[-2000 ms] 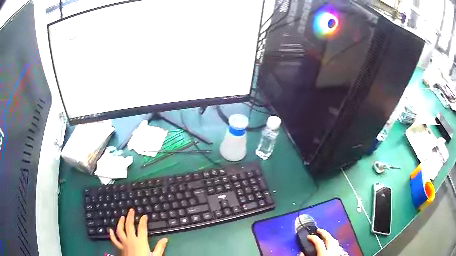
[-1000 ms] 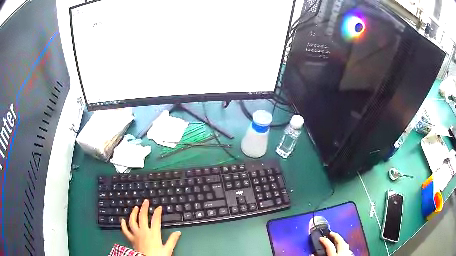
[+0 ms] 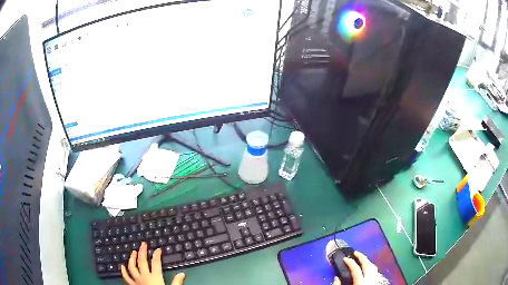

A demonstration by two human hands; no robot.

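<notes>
My left hand (image 3: 146, 269) rests with spread fingers on the lower left keys of the black keyboard (image 3: 195, 234), holding nothing; the picture's bottom edge cuts it off. My right hand (image 3: 359, 270) lies over the black mouse (image 3: 338, 257), fingers on its buttons, on the blue-purple mouse pad (image 3: 301, 260). The monitor (image 3: 167, 67) stands behind the keyboard and shows a mostly white window with small icons at its left and a blue strip along the bottom.
Behind the keyboard are a white box (image 3: 92, 177), crumpled wipes (image 3: 121, 195), green strands (image 3: 189, 166), a pump bottle (image 3: 254, 161) and a small clear bottle (image 3: 292, 157). The black computer tower (image 3: 367, 94), smartphone (image 3: 425, 228) and tape rolls (image 3: 469, 201) are right; the printer (image 3: 25, 167) is left.
The screen has changed from a nearly blank white view to a window with icons and a blue strip. The camera view has shifted. Both hands keep their places on keyboard and mouse.
</notes>
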